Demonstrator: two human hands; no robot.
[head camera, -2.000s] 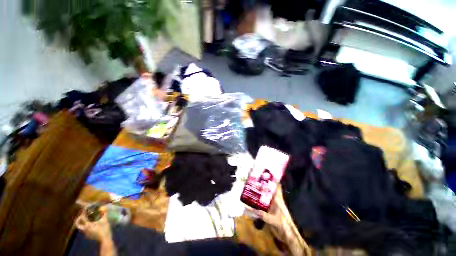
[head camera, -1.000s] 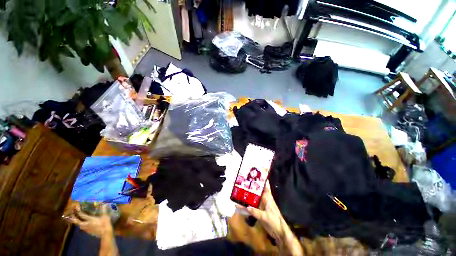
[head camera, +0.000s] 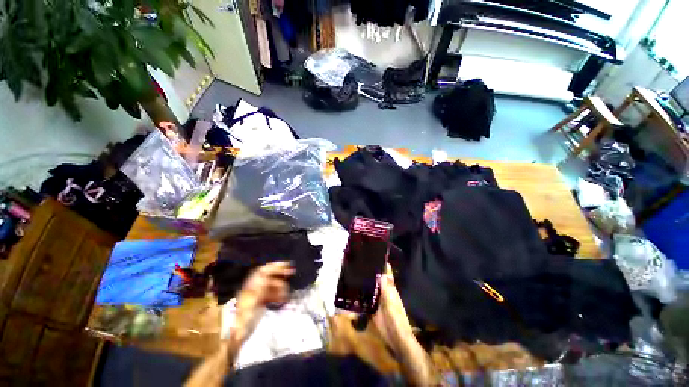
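A smartphone with a dark screen and pink-red bands at its edges is held upright in my right hand, over the left edge of the black garments. My left hand is blurred and raised over the dark cut pieces, left of the phone and apart from it. I see nothing in it, and its fingers look spread. White sheets lie below it. A glass jar, blurred, is at the table's left front edge.
A clear plastic garment bag, a box of oddments and a blue folder lie on the left part of the table. Yellow-orange snips lie on the black heap. A plant hangs over the back left.
My left hand has left the jar and moved right, over the dark pieces. The phone screen has gone from a bright picture to mostly dark. The view has shifted slightly.
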